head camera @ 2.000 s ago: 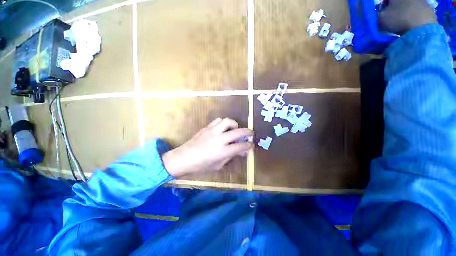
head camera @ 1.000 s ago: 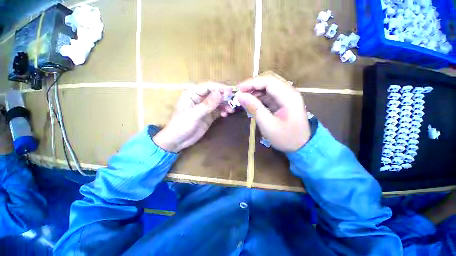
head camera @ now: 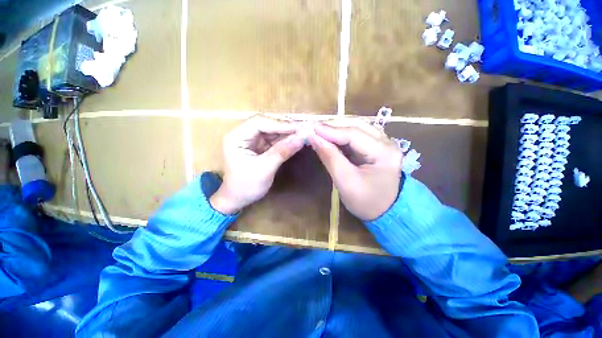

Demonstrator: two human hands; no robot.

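Observation:
My left hand (head camera: 249, 162) and my right hand (head camera: 360, 165) meet at their fingertips over the middle of the bench. They pinch a small white plastic part (head camera: 307, 134) between them; the fingers hide most of it, and its shape cannot be told. Loose white parts (head camera: 410, 160) lie on the bench just beyond my right hand, partly hidden by it. One more white part stands out behind my right fingers, near the tape line.
A black tray (head camera: 500, 165) at the right holds white parts in close columns. A blue bin (head camera: 498, 39) heaped with white parts is at the upper right, with a loose cluster (head camera: 464, 58) beside it. A control box (head camera: 63, 56) with cables and a blue-ended cylinder (head camera: 30, 168) are at the left.
My right hand has come from the blue bin to meet my left hand, which has moved up a little from the bench. Since one second ago, the fingertips have closed together over the white part.

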